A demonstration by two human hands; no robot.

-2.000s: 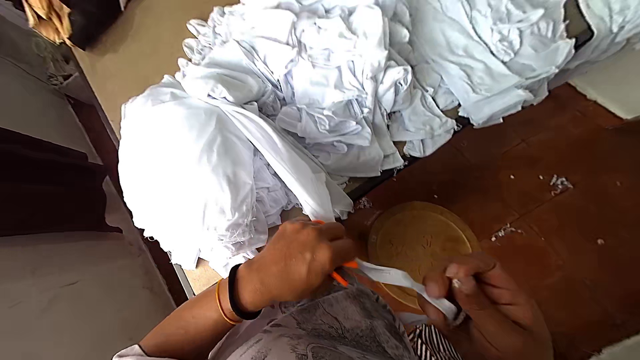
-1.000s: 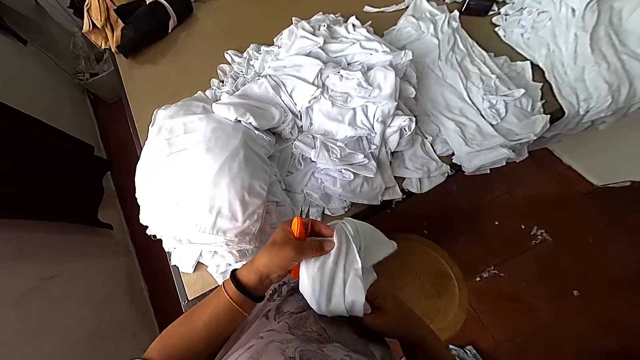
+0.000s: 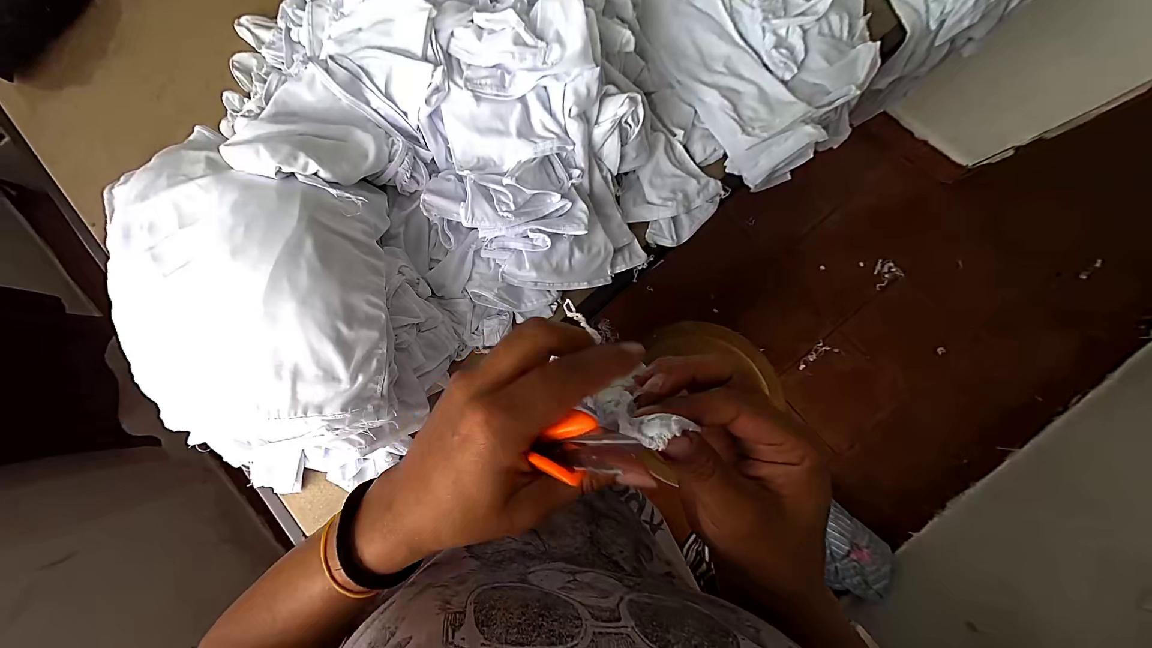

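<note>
My left hand (image 3: 486, 432), with a black band and a yellow-orange bangle at its wrist, holds small orange-handled cutting snips (image 3: 565, 425) whose metal blade points right. The blade lies against the frayed edge of a bunched piece of white fabric (image 3: 621, 405). My right hand (image 3: 747, 450) grips that fabric between thumb and fingers, close to the blade. Whether the blades are apart is unclear. Beyond both hands, white cloth pieces lie in a big heap (image 3: 504, 135), with a smooth white bundle (image 3: 252, 288) on its left.
The heap rests on a tan tabletop (image 3: 135, 99). More white cloth pieces (image 3: 756, 81) lie at the upper right. Under my hands a round yellowish tray or basin (image 3: 720, 337) shows partly, on a reddish-brown floor (image 3: 972, 297) with scattered thread scraps (image 3: 817, 354).
The white fabric between my hands was a narrow stretched strip, then a broader loose piece, and is now bunched small. My hands have come close together. The view has shifted.
</note>
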